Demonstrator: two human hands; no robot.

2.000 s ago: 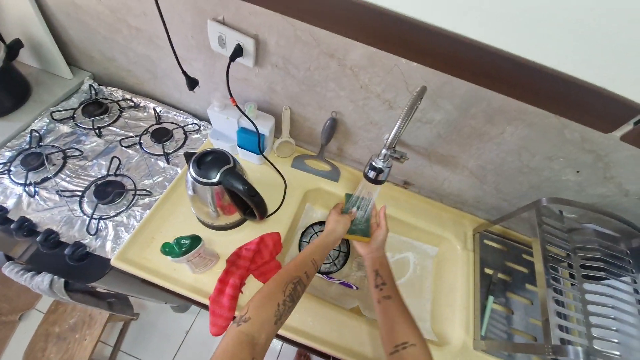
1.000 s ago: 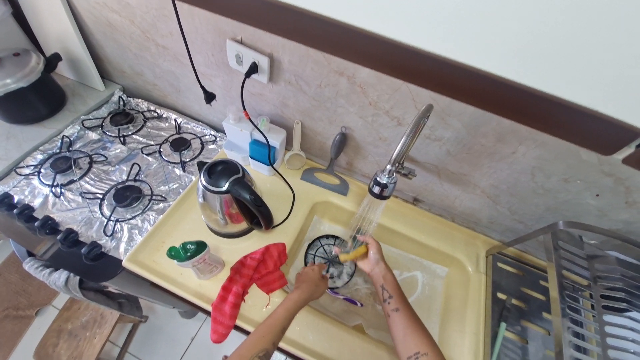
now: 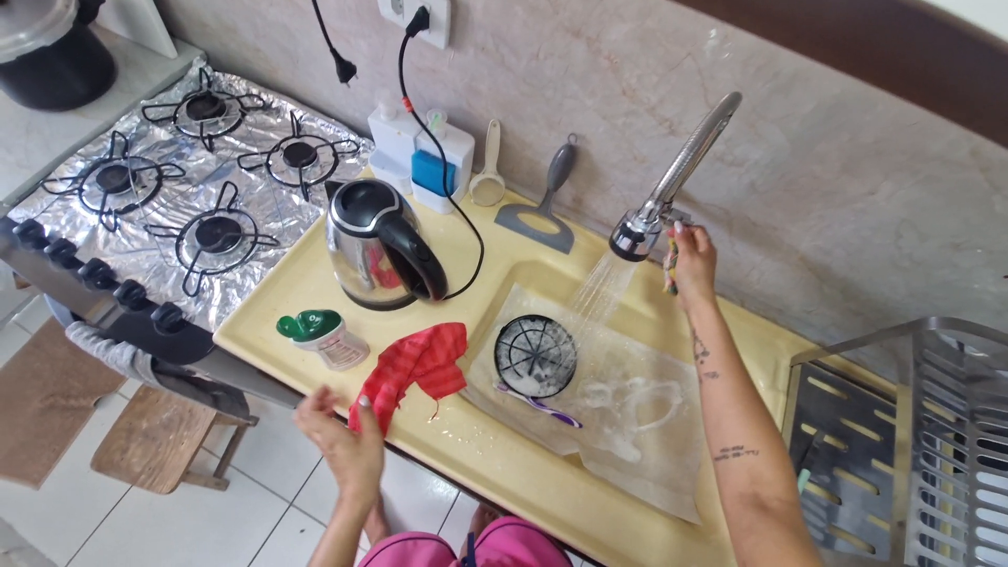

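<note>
My left hand (image 3: 346, 441) has its fingers apart by the counter's front edge, beside a red cloth (image 3: 413, 366), and holds nothing. My right hand (image 3: 694, 260) is up at the lever of the chrome faucet (image 3: 657, 205), with a worn yellow and green sponge (image 3: 671, 264) between its fingers. Water sprays from the faucet head into the cream sink (image 3: 512, 272). A round black ribbed part (image 3: 535, 356) with suds lies in the basin on a translucent sheet (image 3: 630, 465), beside a purple and white toothbrush (image 3: 551, 409).
An electric kettle (image 3: 374, 256) and a green-capped container (image 3: 324, 339) stand left of the sink. Behind are a soap dispenser with blue sponge (image 3: 433, 173), a small strainer (image 3: 488, 185) and a grey spatula-like utensil (image 3: 551, 205). Foil-covered stove (image 3: 260, 205) left; metal dish rack (image 3: 933, 441) right.
My right hand has risen from the basin to the faucet lever with the sponge. My left hand has left the black part and moved left to the counter's front edge.
</note>
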